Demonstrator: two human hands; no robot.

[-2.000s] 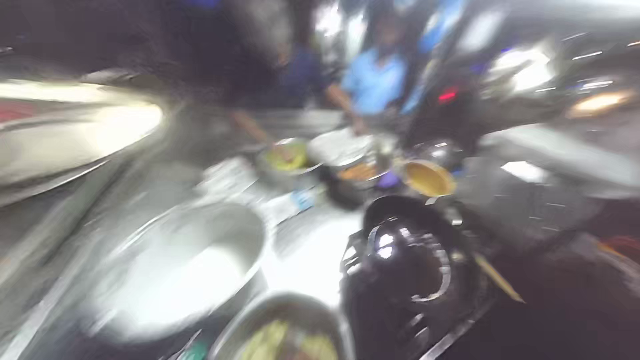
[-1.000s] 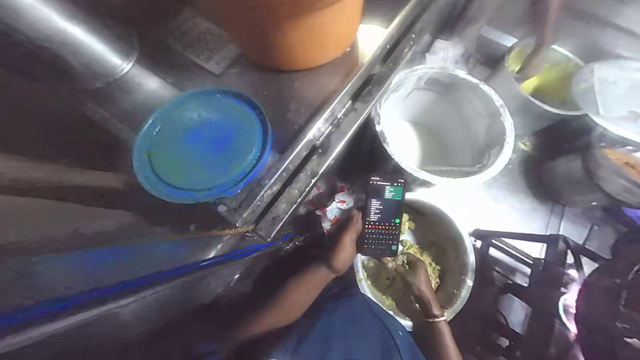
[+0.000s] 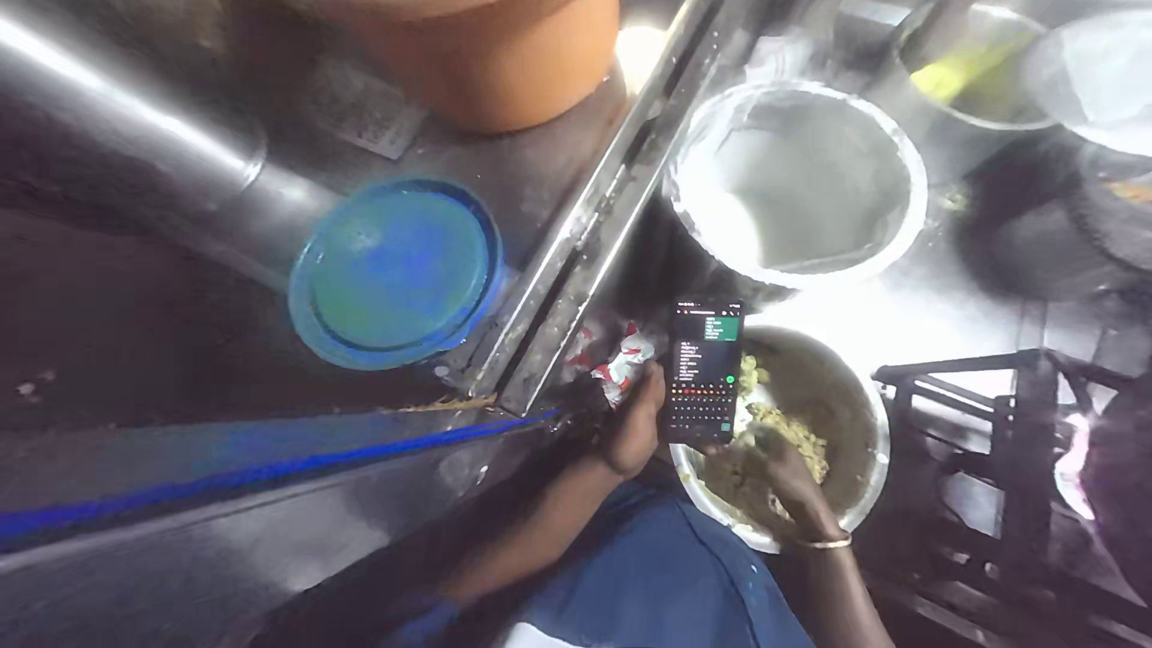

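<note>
My left hand (image 3: 637,421) holds a dark smartphone (image 3: 705,373) upright, its lit screen showing a chat and a keyboard. Behind and below the phone is a round metal bowl (image 3: 850,409) with pale yellowish chopped food (image 3: 796,436) inside. My right hand (image 3: 781,463), with a bangle at the wrist, is over the bowl, close to the phone's lower edge; its fingers are blurred, and whether they touch the phone or the food cannot be told. A crumpled white and red packet (image 3: 623,362) lies left of the phone, beside my left hand.
A large white-rimmed metal pot (image 3: 810,180) stands beyond the bowl. A blue round lid or tub (image 3: 396,270) and an orange container (image 3: 504,67) are at the left, past a metal ledge (image 3: 585,234). A black metal stand (image 3: 999,405) is at right; a bowl with yellow food (image 3: 954,76) is upper right.
The view has swung down from the wider work area seen two seconds ago. Since one second ago, the phone remains in my left hand, and my right hand stays over the bowl.
</note>
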